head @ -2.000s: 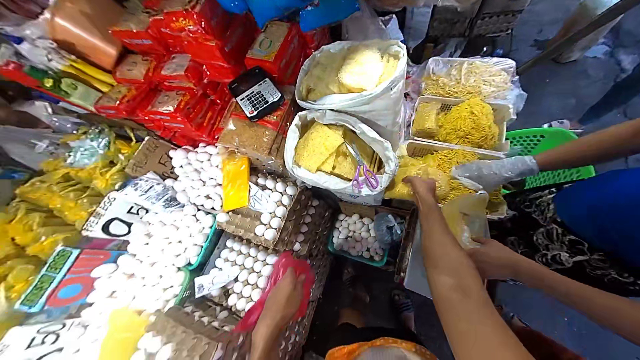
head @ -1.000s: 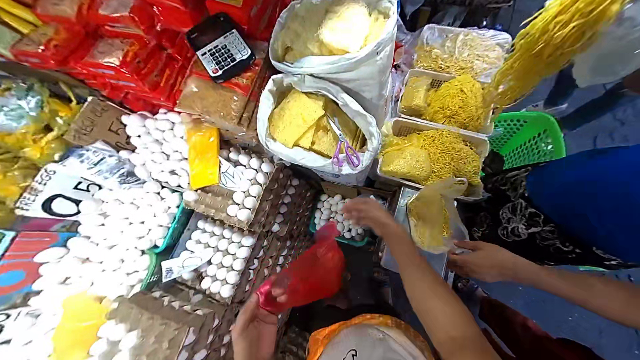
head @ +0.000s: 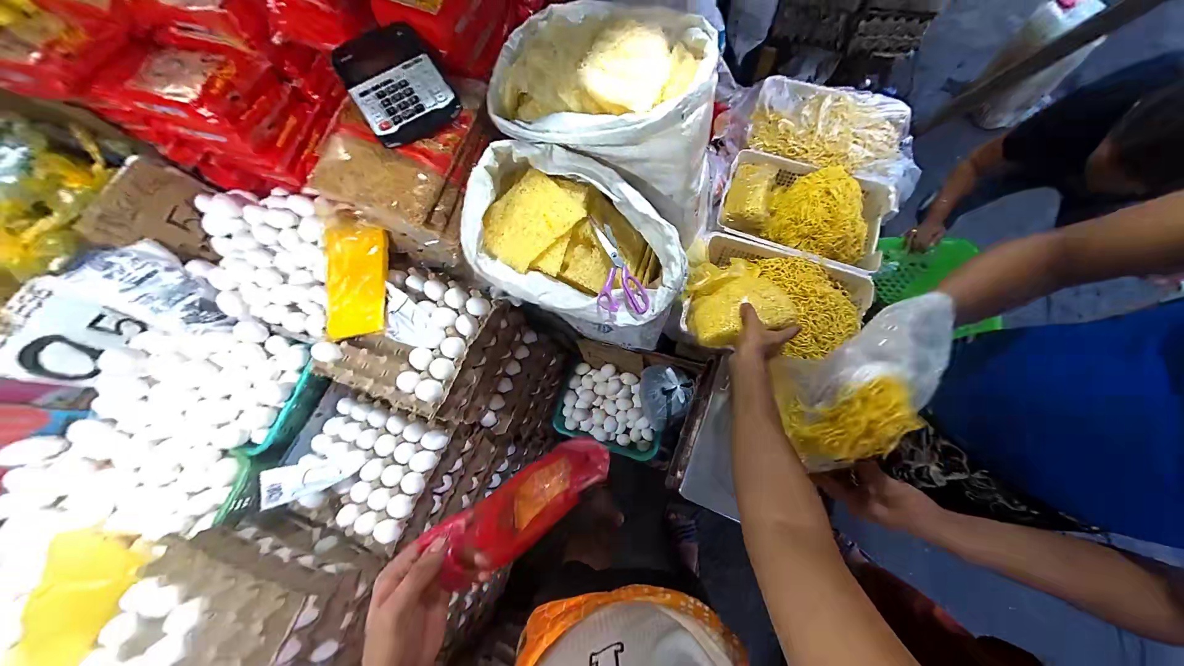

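Observation:
My left hand [head: 407,597] holds a red plastic packet [head: 523,504] with an orange patch, in front of stacked egg trays. My right hand [head: 763,333] touches a clear bag of yellow noodles [head: 735,301] at the near basket; whether its fingers grip the bag is not clear. Beside my right forearm, a co-worker's plastic-covered hand [head: 893,342] is at a bunch of yellow noodles [head: 856,421] over an open clear bag. The co-worker's other hand [head: 879,495] is below that bag. Purple-handled scissors [head: 622,277] lie in a white sack [head: 472,227] of yellow sheets.
White eggs [head: 185,398] and cardboard trays [head: 365,356] fill the left. A calculator [head: 398,88] sits on brown packs behind. A teal basket [head: 638,453] of eggs stands between my hands. Another person [head: 1045,157] reaches to a green basket [head: 925,268] at the right.
My right hand has moved from above the teal egg basket to the bagged noodles. The co-worker's covered hand and noodles, raised a second ago, are now lower, at the bag. My left hand still holds the red packet.

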